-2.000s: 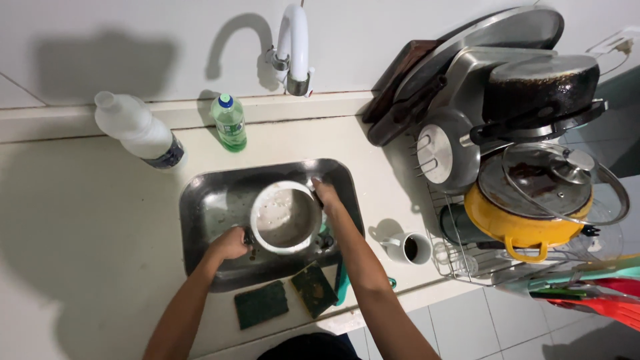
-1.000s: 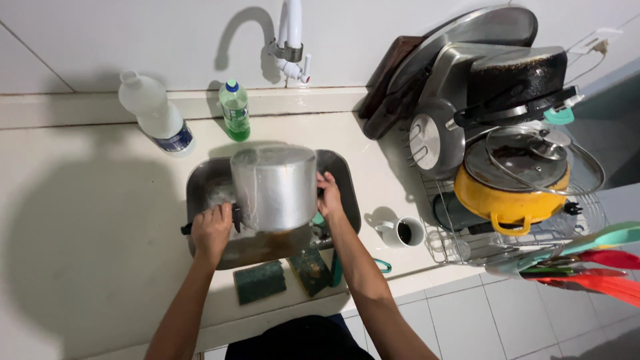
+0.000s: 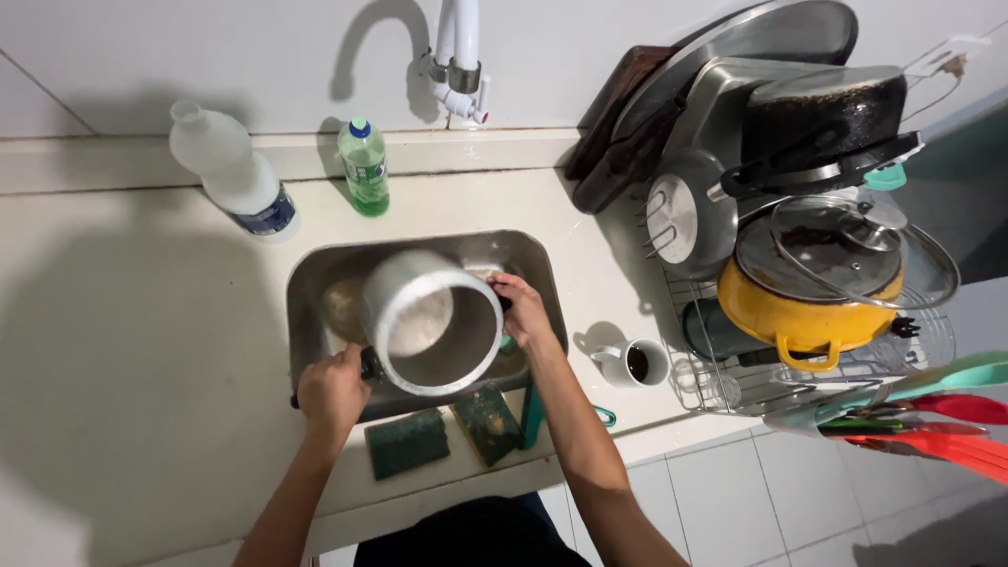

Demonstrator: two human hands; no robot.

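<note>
An aluminium pot (image 3: pixel 439 378) is tilted over the stainless steel sink (image 3: pixel 303 268), its open mouth facing me and part of its pale inner base showing. My left hand (image 3: pixel 335 391) grips the black handle on its left side. On the right, my right hand (image 3: pixel 520 309) holds the opposite dark handle, mostly hidden by the fingers. Suds or cloudy water lie in the sink behind the pot. Two dark green scouring pads, one flat (image 3: pixel 407 444) and one stained (image 3: pixel 487 425), rest on the front ledge beside a teal-handled item (image 3: pixel 533 413).
Behind the sink stand a white plastic bottle (image 3: pixel 236 169), a green soap bottle (image 3: pixel 365 173) and a white faucet (image 3: pixel 461 59). At right are a mug with dark liquid (image 3: pixel 632 362), a wire dish rack (image 3: pixel 685 339) with a yellow pot (image 3: pixel 803 307) and pans, and colourful utensils (image 3: pixel 921 417).
The pot has turned in my hands: a second ago its outer wall faced me, and now its open mouth does. Both hands have stayed on its handles.
</note>
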